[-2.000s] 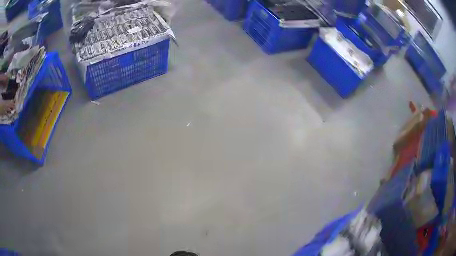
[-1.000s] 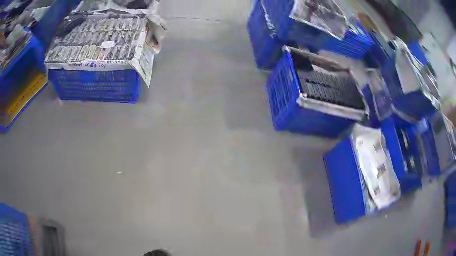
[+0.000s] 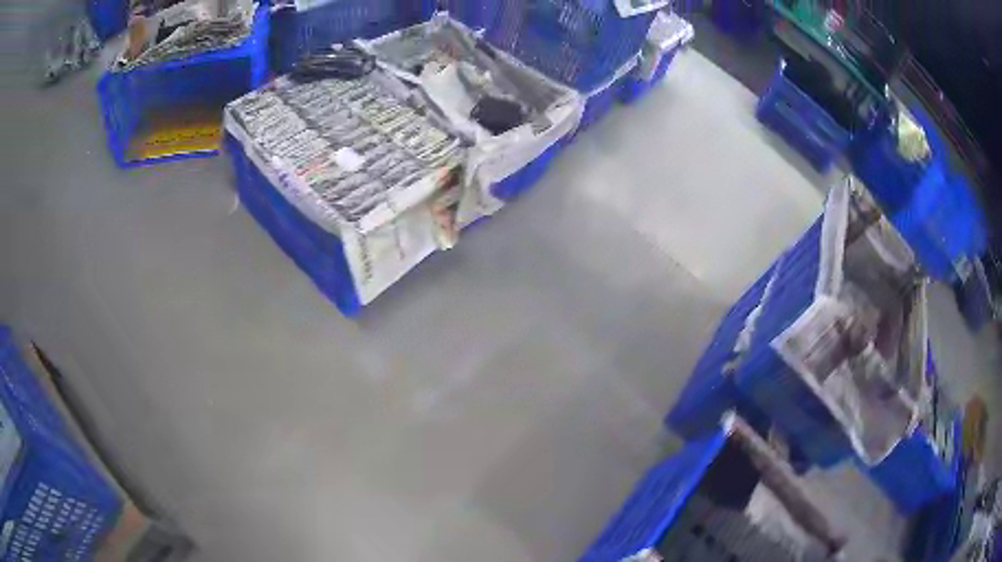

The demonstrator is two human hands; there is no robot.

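Note:
No hand shows in the picture. In front, a blue crate (image 3: 288,225) stands on the grey floor, filled with rows of newspaper-wrapped parts (image 3: 379,126). A small white paper piece (image 3: 348,159) lies on the rows, and a dark pouch or bag (image 3: 333,63) lies at their back edge. Newspaper hangs over the crate's near right corner. A second newspaper-lined crate (image 3: 514,176) stands right behind it, with a dark item (image 3: 498,113) inside.
Blue crates are stacked at right (image 3: 758,318), the upper one newspaper-lined. Another crate (image 3: 659,494) cuts the bottom edge. A blue slotted crate (image 3: 60,510) is at lower left with a brown edge beside it. A crate with a yellow strip (image 3: 181,141) stands upper left.
The view has swung right and forward. The crate of wrapped parts has shifted toward the middle, the right-hand crates look nearer, and more of the lower-left crate shows.

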